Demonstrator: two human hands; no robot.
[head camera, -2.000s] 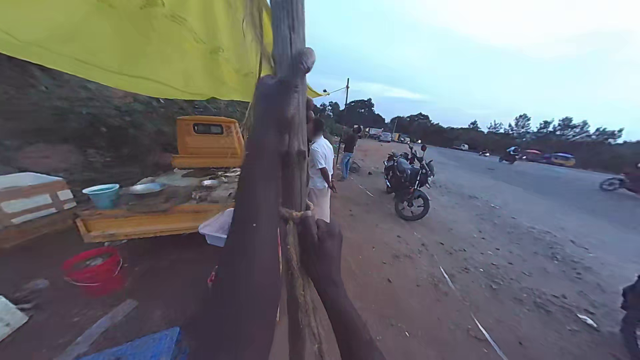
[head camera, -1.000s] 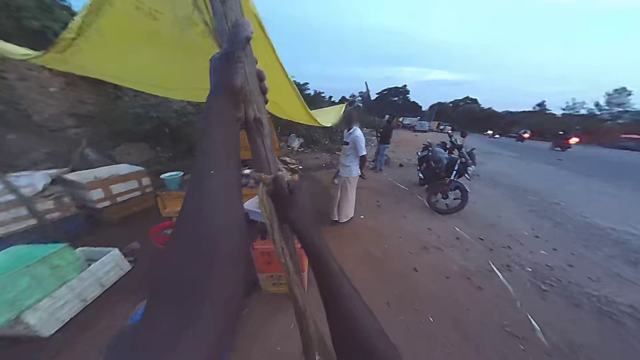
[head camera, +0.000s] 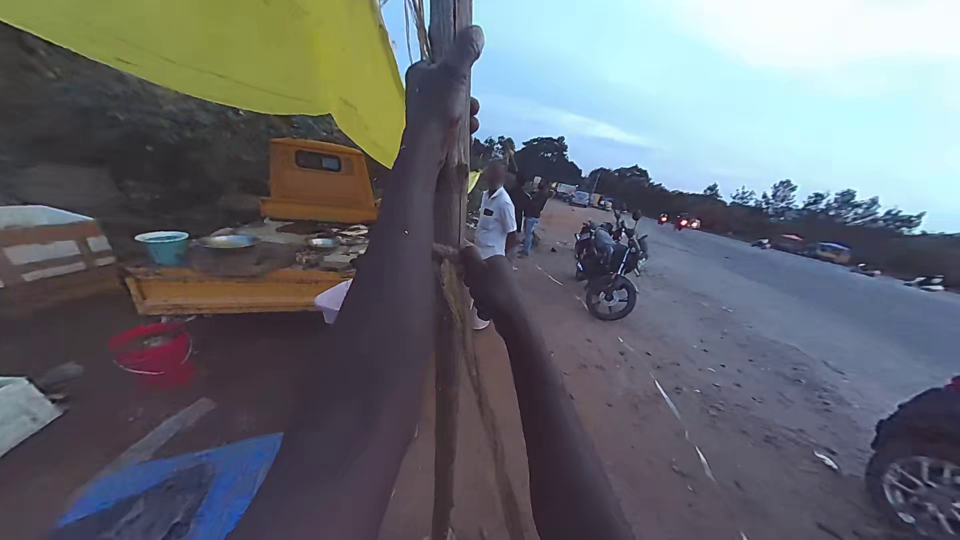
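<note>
A rough wooden pole (head camera: 448, 375) stands nearly upright in front of me. High up, my left hand (head camera: 450, 79) is wrapped round it, thumb in front and fingertips showing on the far side. Lower down, my right hand (head camera: 481, 281) is closed at a rope (head camera: 450, 259) tied round the pole; a length of the rope hangs down beside the wood. What exactly the right fingers pinch is partly hidden. Behind my left forearm spreads a yellow tarpaulin (head camera: 277, 52), its edge close to the pole top.
A yellow truck bed (head camera: 232, 292) holding a teal tub (head camera: 163, 246) and a metal basin (head camera: 227, 241) lies left, near a red bucket (head camera: 152, 349). A person in a white shirt (head camera: 495, 221) stands beyond the pole. Parked motorcycles (head camera: 611, 270) and a road are right; a vehicle wheel (head camera: 922, 484) is lower right.
The view has swung about between frames. The pole, tilted one second ago, now looks nearly upright. Both hands remain at the pole throughout.
</note>
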